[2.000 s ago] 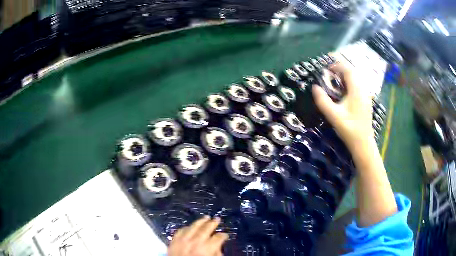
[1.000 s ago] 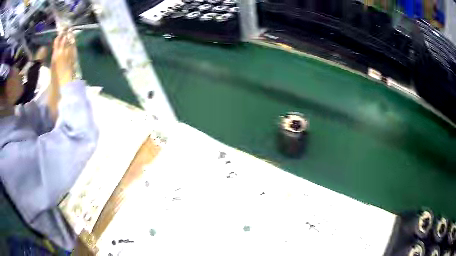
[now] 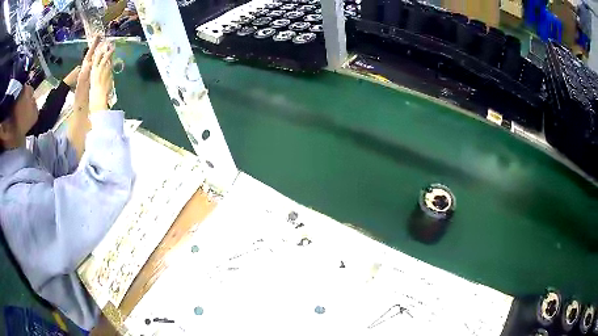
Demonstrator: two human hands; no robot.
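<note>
Neither of my hands is in view. One black cylindrical unit (image 3: pixel 435 209) with a silver-white ring on top stands upright on the green conveyor belt (image 3: pixel 315 157), right of centre. The white worktop board (image 3: pixel 275 275) lies along the near side of the belt, with pen marks and teal dots. At the bottom right corner, the black blister tray (image 3: pixel 522 315) shows a few ringed units, cut off by the edge.
A person in grey sleeves (image 3: pixel 72 203) is at the left, hands raised, beside a pale marked panel (image 3: pixel 141 223). A slanting white post (image 3: pixel 187 85) rises by the belt. Filled trays (image 3: pixel 279 23), a grey post (image 3: pixel 333 33) and stacked black trays (image 3: pixel 574 98) stand across the belt.
My view has swung left from the tray since two seconds ago, and my hands have left the picture. Since one second ago, the lone unit has shifted right and nearer in the picture.
</note>
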